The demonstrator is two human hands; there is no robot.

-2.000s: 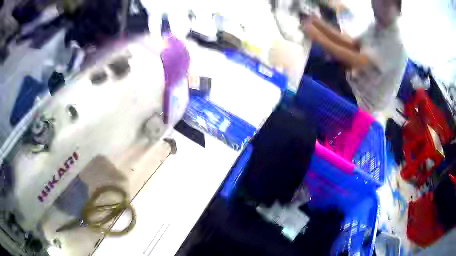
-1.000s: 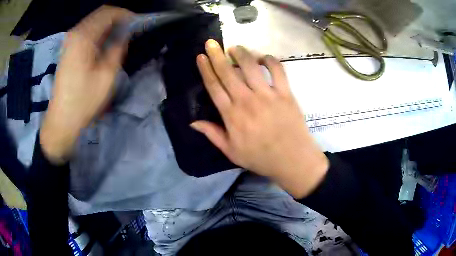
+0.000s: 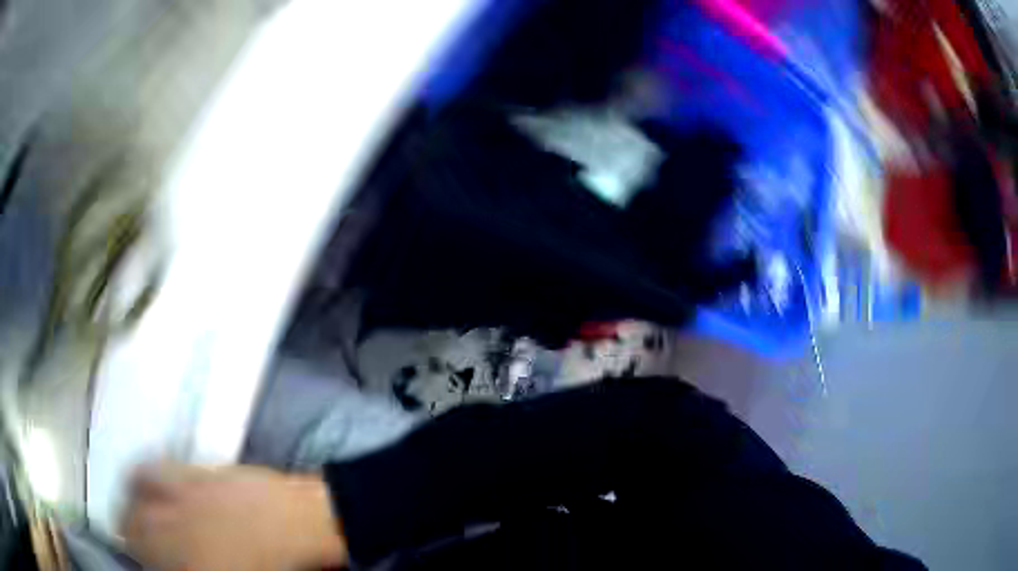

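The view is strongly blurred. My right hand (image 3: pixel 229 515) shows at the bottom left, over the near end of the white machine bed (image 3: pixel 268 190); its fingers are too blurred to tell whether they hold anything. My left hand is not in view. A stack of black cut pieces (image 3: pixel 491 245) lies at the centre, beyond the bed edge, with a pale label (image 3: pixel 608 156) on it. The gold-brown scissors (image 3: pixel 95 251) lie blurred on the machine bed at the left.
A blue plastic basket (image 3: pixel 781 279) with a bright pink strip (image 3: pixel 742 25) stands at the right. Red cloth (image 3: pixel 921 223) lies beyond it. Grey floor (image 3: pixel 932 435) shows at the lower right. My lap in patterned pale jeans (image 3: pixel 435 363) is below the black pieces.
The view has swung right, from the sewing area to the basket. My left hand and the garment have left the picture. My right hand now shows at the bottom left, off the black piece.
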